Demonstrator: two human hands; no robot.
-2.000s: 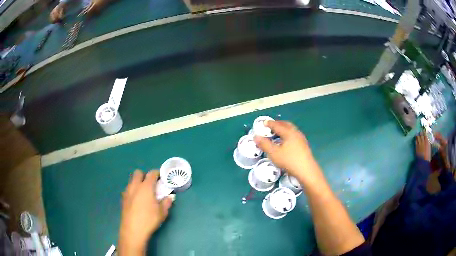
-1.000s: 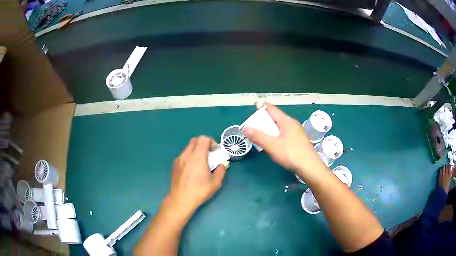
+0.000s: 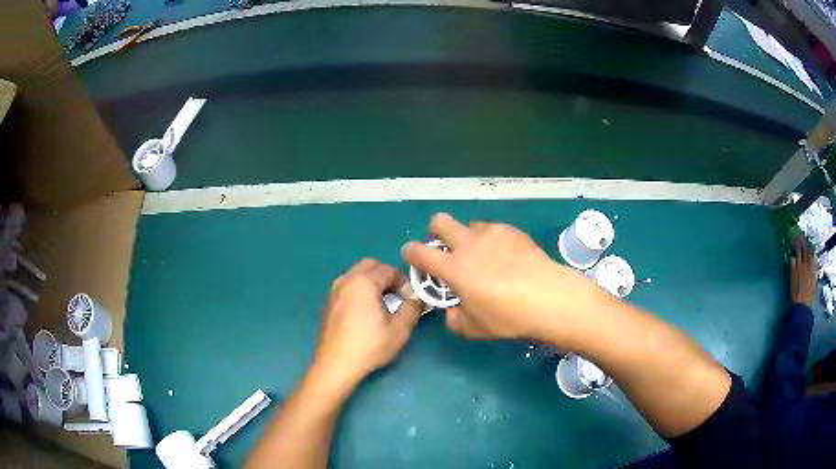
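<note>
My left hand (image 3: 362,316) is closed around the handle of a white plastic housing (image 3: 393,302), low over the green bench. My right hand (image 3: 486,275) holds a white round motor unit (image 3: 434,288) at the housing's barrel. A spoked round face of the unit shows between my right fingers and thumb. The barrel is mostly hidden under it, so how far the unit sits in it cannot be told. More motor units stand in a cluster at the right, one at the back (image 3: 587,238) and one at the front (image 3: 579,375), partly covered by my right forearm.
An open carton (image 3: 87,243) with several housings (image 3: 90,316) is at the left. A loose housing (image 3: 188,449) lies at the front left. An assembled unit (image 3: 156,165) is on the dark belt beyond the pale edge strip (image 3: 367,190). A neighbour's hand (image 3: 804,272) is at the right.
My right hand has taken a motor unit from the cluster and brought it left onto the housing barrel. My left hand has moved with the housing towards it. The assembled unit has shifted left on the belt.
</note>
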